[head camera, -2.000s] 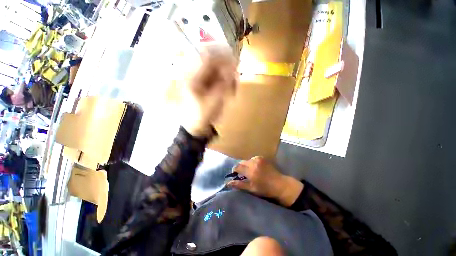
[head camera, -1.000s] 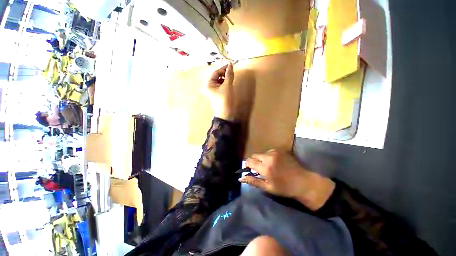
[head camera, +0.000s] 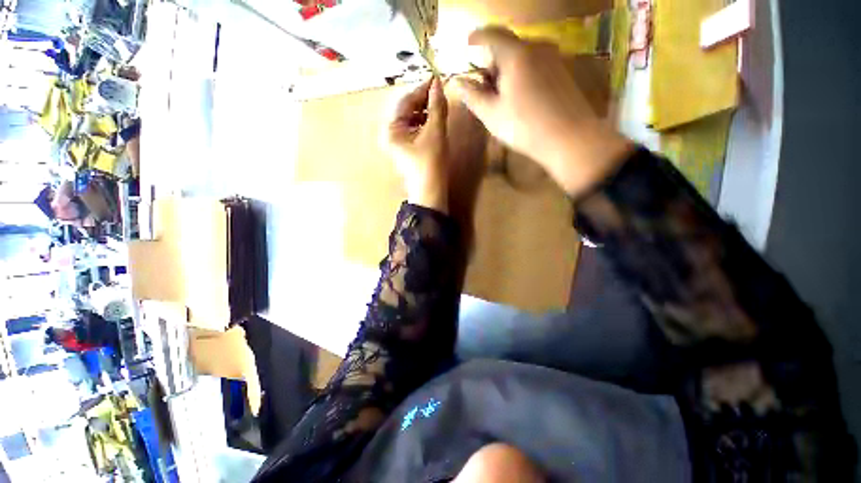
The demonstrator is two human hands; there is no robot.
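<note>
A large tan panel (head camera: 529,236) lies flat under the sewing machine head (head camera: 378,26), whose lower edge shows at the top. A yellow strip (head camera: 576,36) crosses the panel at the top, partly behind my right hand. My left hand (head camera: 420,127) pinches a thin, hardly visible thread just below the needle area. My right hand (head camera: 538,104) is close to its right, fingers closed around the slim dark snips, mostly hidden by the fingers. Glare blurs the needle and presser foot.
Yellow pads (head camera: 694,71) with a white tab lie at the right on a white board (head camera: 765,160). Stacked tan panels with dark edges (head camera: 194,255) stand at the left. The grey apron (head camera: 566,415) is at the bottom. Shelves with yellow pieces and a person are far left.
My right hand has moved up from the panel's near edge to the needle area, beside my left hand. My left hand, blurred at first, came to the needle and stays there. The view has shifted.
</note>
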